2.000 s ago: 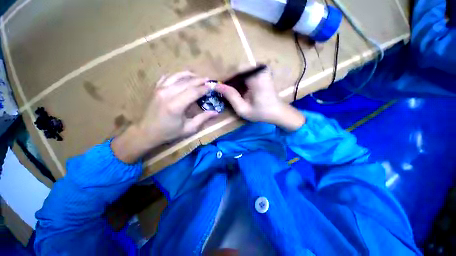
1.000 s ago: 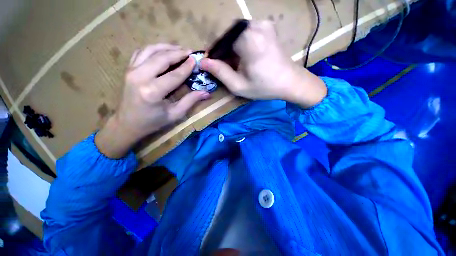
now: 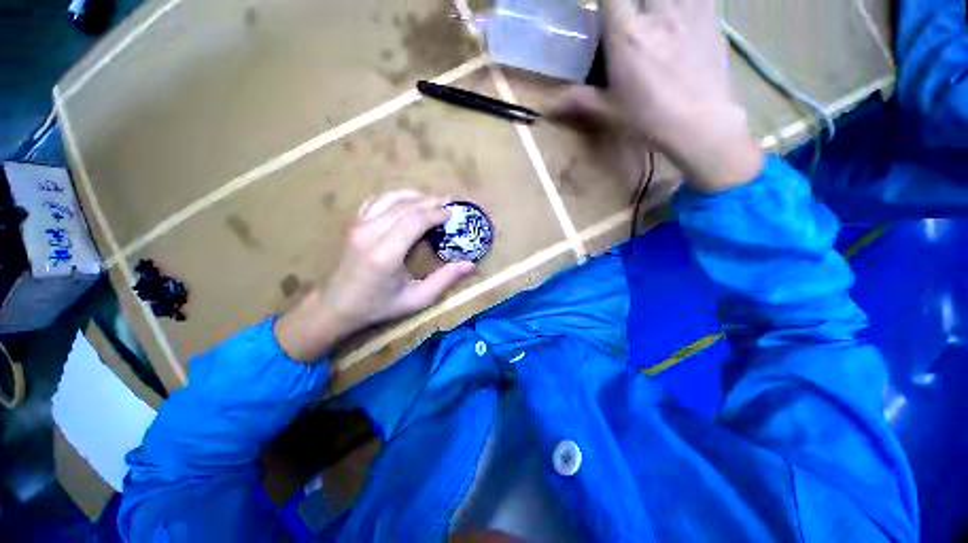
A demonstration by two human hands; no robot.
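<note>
My left hand holds the round unit by its left side, near the mat's front edge. The unit's open face points up and shows silver-white and dark detail. The black tweezers lie on the cardboard mat, beyond the unit. My right hand is at the clear-white syringe barrel at the top of the view. The hand is blurred and hides part of the syringe; its grip is unclear.
The brown mat has tape seams and dark spots. A pile of small black parts lies at its left. A white carton and a white sheet are further left. A pale tube and another person's blue sleeve are at right.
My right hand has left the unit, put the tweezers down on the mat and moved up and right to the syringe. My left hand still holds the unit, its face now more exposed.
</note>
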